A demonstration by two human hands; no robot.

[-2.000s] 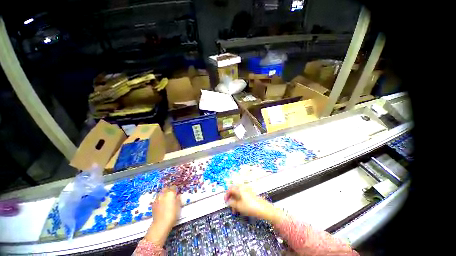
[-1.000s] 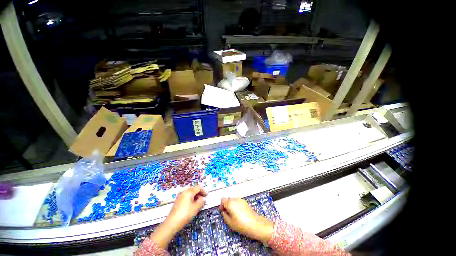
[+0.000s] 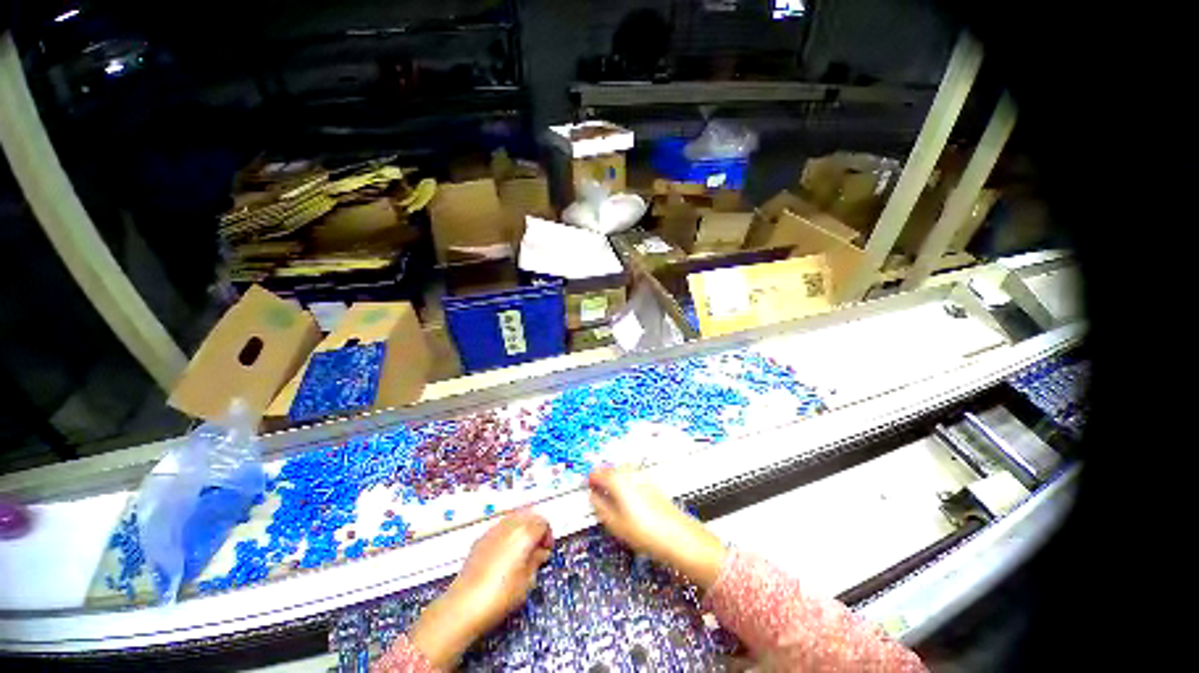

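Observation:
The PCB panel (image 3: pixel 585 611), purplish with a dense pattern, lies on the near track under my hands. My left hand (image 3: pixel 502 572) is over its left part, fingers curled together near the rail; whether it holds a part is hidden. My right hand (image 3: pixel 642 510) is at the ledge's front edge, fingertips pinched near the loose parts; anything between them is too small to tell. Blue leaded components (image 3: pixel 644 408) lie in a long loose pile on the white ledge (image 3: pixel 881 362). Dark red components (image 3: pixel 470 451) form a patch in the middle of the pile.
A clear plastic bag (image 3: pixel 197 506) with blue parts lies at the pile's left end. A pink-purple item (image 3: pixel 13 519) is at the far left. A metal fixture (image 3: pixel 999 493) stands on the track at right. Beyond the ledge are a blue bin (image 3: pixel 506 329) and an open box of blue parts (image 3: pixel 338 381).
Since one second ago, my right hand has moved up and forward from the panel to the ledge edge. My left hand has shifted slightly down over the panel. The view has moved a little.

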